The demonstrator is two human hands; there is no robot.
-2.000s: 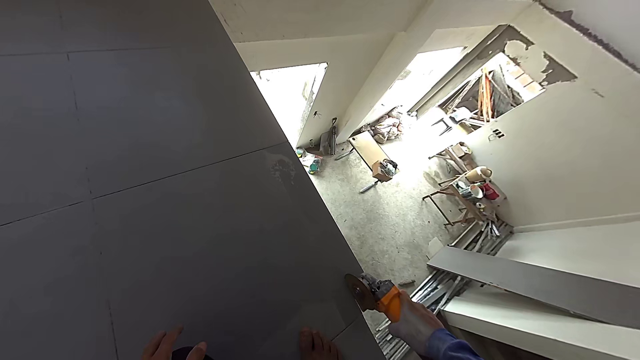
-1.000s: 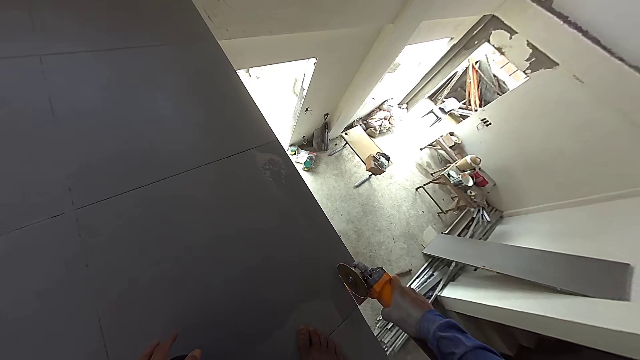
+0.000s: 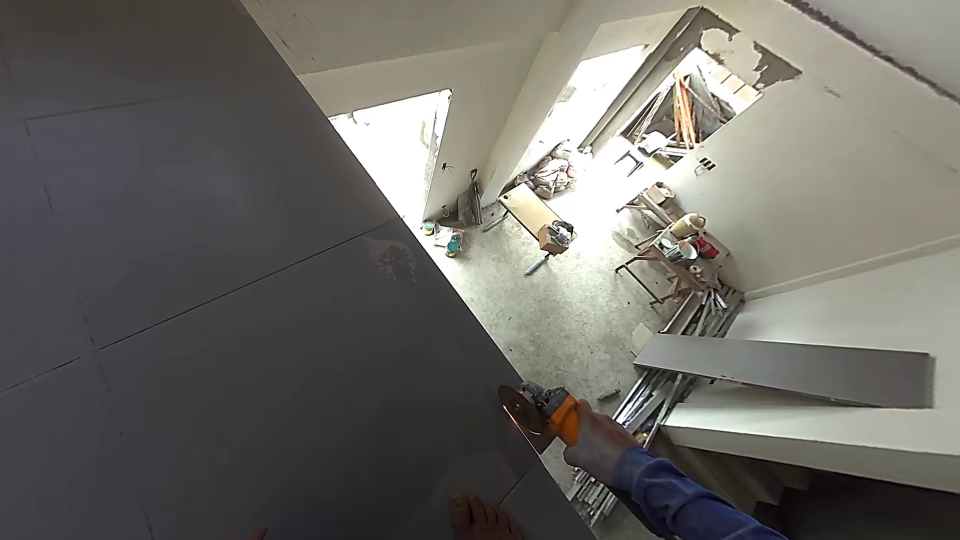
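My right hand (image 3: pixel 598 444), in a blue sleeve, grips the orange body of an angle grinder (image 3: pixel 564 421). Its round disc (image 3: pixel 523 409) is at the outer edge of the large dark grey tiles (image 3: pixel 300 390), and a thin orange glow shows along the disc. Bare toes (image 3: pixel 484 517) rest on the tiles at the bottom, left of the grinder. Only a small tip of skin (image 3: pixel 259 534) shows farther left at the bottom edge; whether it belongs to my left hand cannot be told.
Past the tile edge is a drop to a concrete floor (image 3: pixel 562 322) far below. Metal lengths (image 3: pixel 645 397) lie at the lower right, near a long grey slab (image 3: pixel 787 367) on a white ledge (image 3: pixel 810 442). Farther off stand a cluttered trestle (image 3: pixel 652 259) and a board with a box (image 3: pixel 532 212).
The grinder stays in my right hand at the tile edge. At the bottom left, less skin shows now than in the earlier frames.
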